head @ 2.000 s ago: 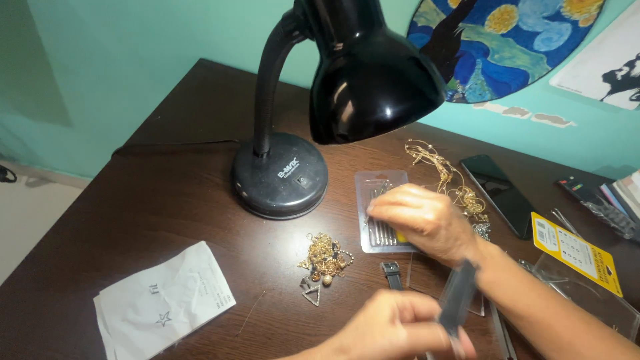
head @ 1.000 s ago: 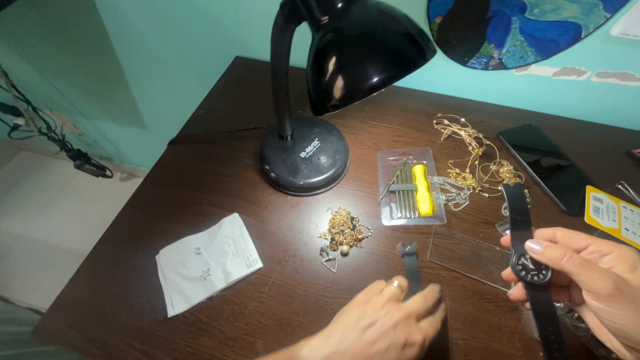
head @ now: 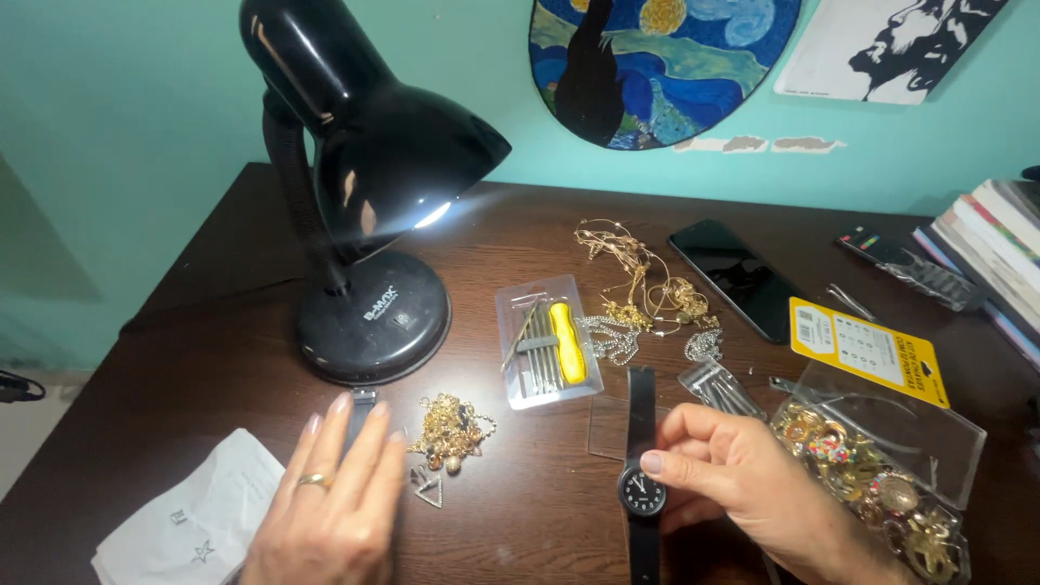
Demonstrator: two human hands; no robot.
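My right hand (head: 723, 479) pinches a black wristwatch (head: 642, 491) by the edge of its round case, with its strap stretched out above and below the dial. My left hand (head: 333, 496), with a ring on one finger, lies palm down over a dark strap (head: 361, 414) with a buckle, just below the lamp base; most of the strap is hidden. Between the hands rests a tangled pile of gold-coloured jewellery (head: 449, 431), with a triangular pendant (head: 427, 490) beside it. Behind it lies a clear plastic tray (head: 512, 390) holding thin screwdriver bits and a yellow screwdriver handle (head: 566, 344).
A black desk lamp (head: 374, 317) stands at the back left, near crumpled white paper (head: 195, 512). Tangled chains (head: 634, 276), a smartphone (head: 735, 280), a yellow card (head: 869, 349), a clear box of jewellery (head: 967, 455) and stacked books (head: 991, 236) occupy the right.
My left hand has moved left with the dark strap, from right of the jewellery pile to below the lamp base. The watch stays in my right hand.
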